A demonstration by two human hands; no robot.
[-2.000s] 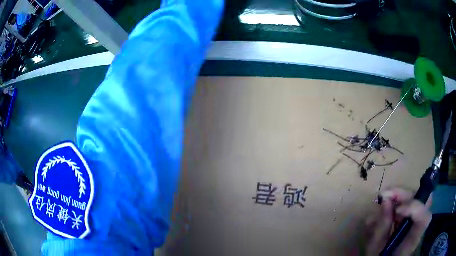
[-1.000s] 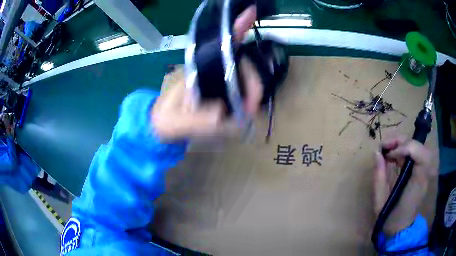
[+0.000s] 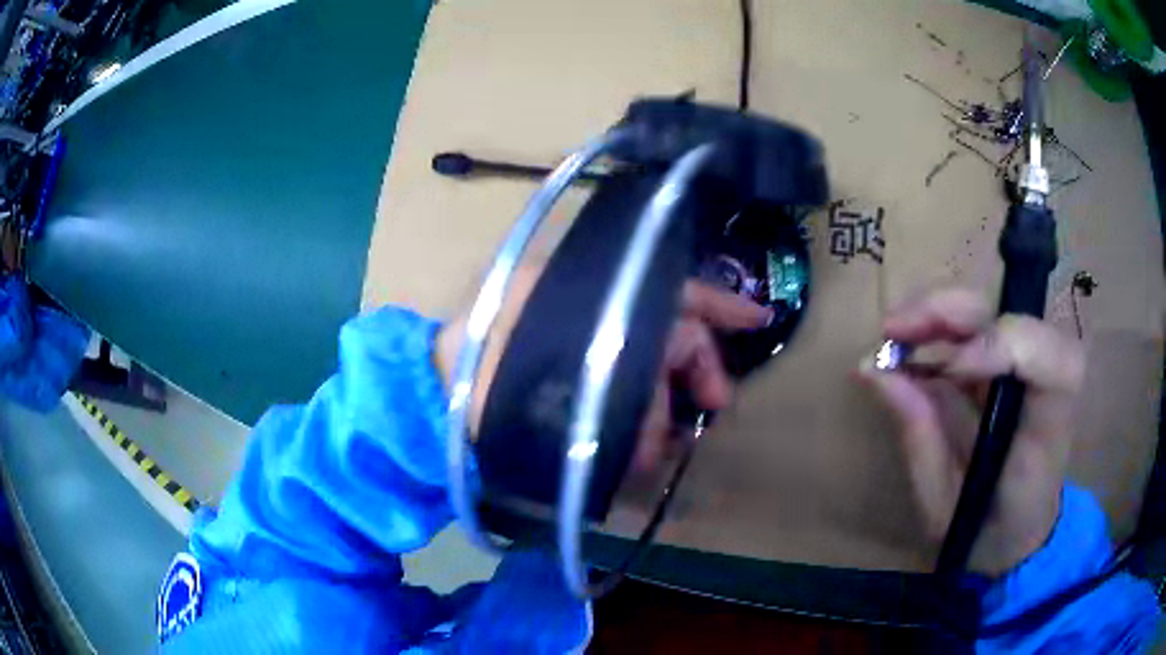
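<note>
The black headset point(image 3: 563, 333) with two silvery curved tubes is in front of me at the centre, slightly blurred. My left hand point(image 3: 691, 365) holds it, partly hidden behind the headband, with fingers at the open earcup point(image 3: 799, 307). A teal circuit board point(image 3: 785, 274) shows inside the earcup. The boom microphone point(image 3: 492, 166) sticks out to the left. My right hand point(image 3: 978, 410) holds the soldering iron point(image 3: 1027, 262), its tip pointing to the far edge. A small shiny piece point(image 3: 887, 355) is pinched between my right thumb and finger.
Small leaded components point(image 3: 1004, 122) lie on the tan cardboard sheet point(image 3: 537, 77) at upper right. The green solder spool point(image 3: 1115, 39) is at the top right corner. A black cable point(image 3: 746, 51) runs to the far edge. Another person's blue sleeve point(image 3: 38, 358) shows at far left.
My left hand came back from the far side with the headset and brought it near, over the cardboard. The open earcup now shows. My right hand moved slightly left, the iron still in it.
</note>
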